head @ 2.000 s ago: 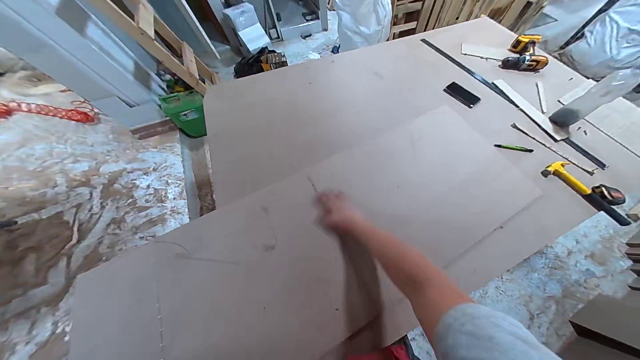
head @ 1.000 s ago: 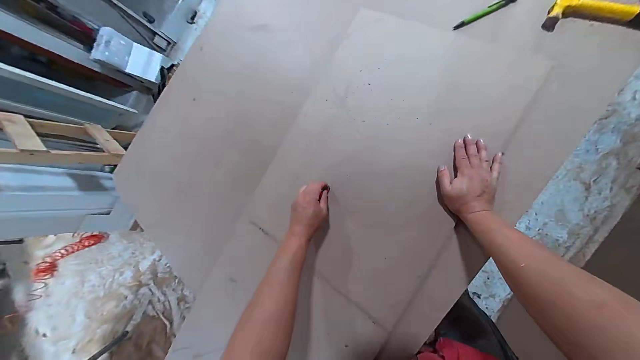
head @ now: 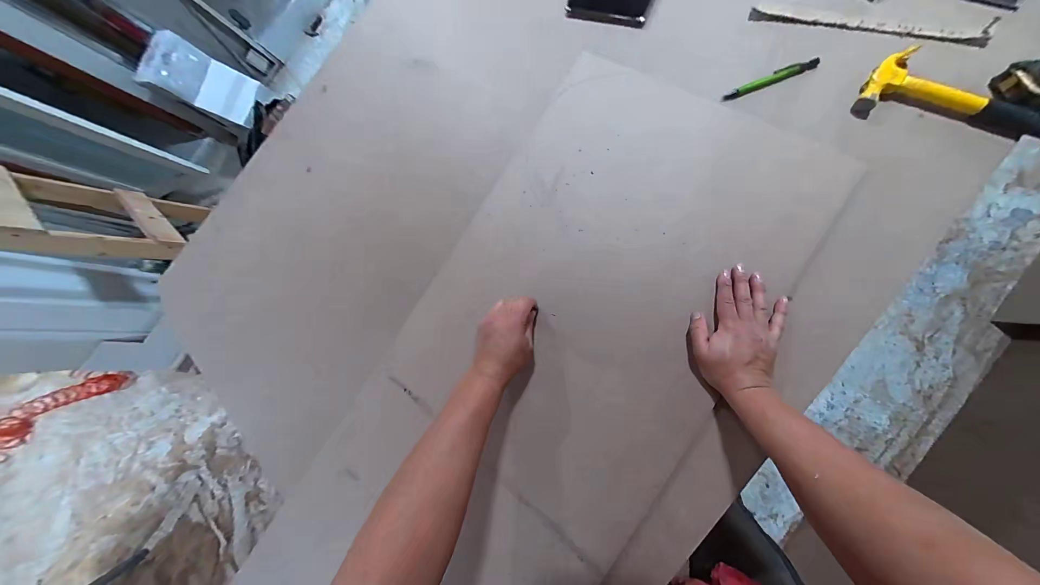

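Note:
A smooth grey-brown sheet [head: 642, 203], likely board, lies over a larger sheet [head: 366, 162] of the same colour. Curled into a fist, my left hand [head: 507, 335] rests on the upper sheet; whether something small is inside it I cannot tell. To its right my right hand [head: 741, 337] lies flat, palm down with fingers spread, near the upper sheet's right edge. Dark pencil-like lines cross the sheet by my forearms, and small dark specks dot its upper part.
A green pen or mechanical pencil [head: 770, 80], a yellow claw hammer [head: 934, 91], a thin ragged strip [head: 873, 24] and a dark phone-like object [head: 608, 10] lie beyond the sheet. A wooden frame [head: 89, 236] stands left. Below it, a red coiled hose [head: 65, 402] rests on the stained floor covering.
Two seconds ago one arm reached over the sheet; both hands have been on it since the frame of one second ago. The view has turned and moved closer.

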